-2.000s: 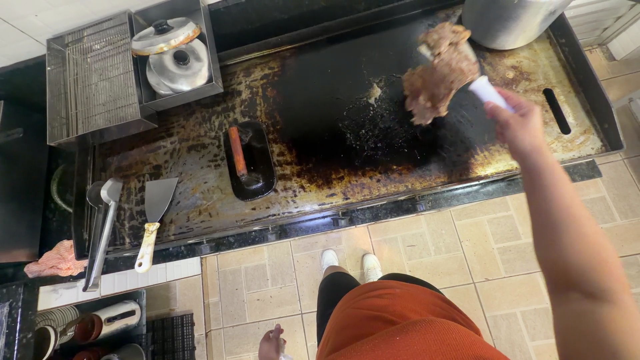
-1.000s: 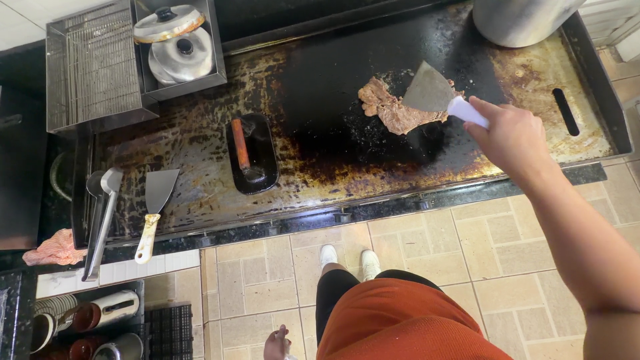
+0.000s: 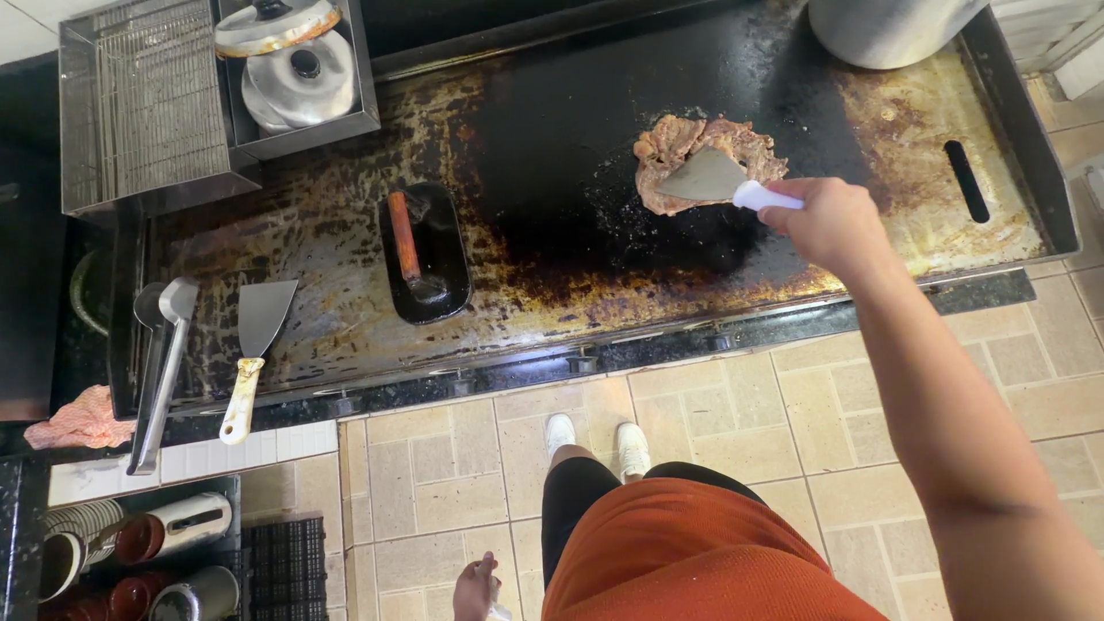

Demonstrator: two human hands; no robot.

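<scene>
My right hand (image 3: 824, 216) grips the white handle of a metal scraper spatula (image 3: 703, 175), whose blade lies over a flattened piece of cooked meat (image 3: 759, 148) on the dark part of the griddle (image 3: 552, 172). Low in the view, away from the griddle, is my left hand (image 3: 474, 586); something small and pale shows beside its fingers, and whether they hold it is unclear. A second scraper (image 3: 266, 315) with a worn handle rests over the griddle's front left edge, beside metal tongs (image 3: 166, 371). Further right, a black grill press (image 3: 429, 250) with a wooden handle sits on the surface.
A large metal pot (image 3: 893, 30) stands at the back right. Back left are a wire rack (image 3: 164, 95) in a metal tray and pot lids (image 3: 302, 82) in another. A reddish cloth (image 3: 82, 420) lies at the left. Metal containers (image 3: 194, 526) stand on a shelf below.
Two seconds ago the meat was lifted on the scraper; a second ago it lay on the griddle under the blade. It now lies slightly further right, more bunched, with the blade over it.
</scene>
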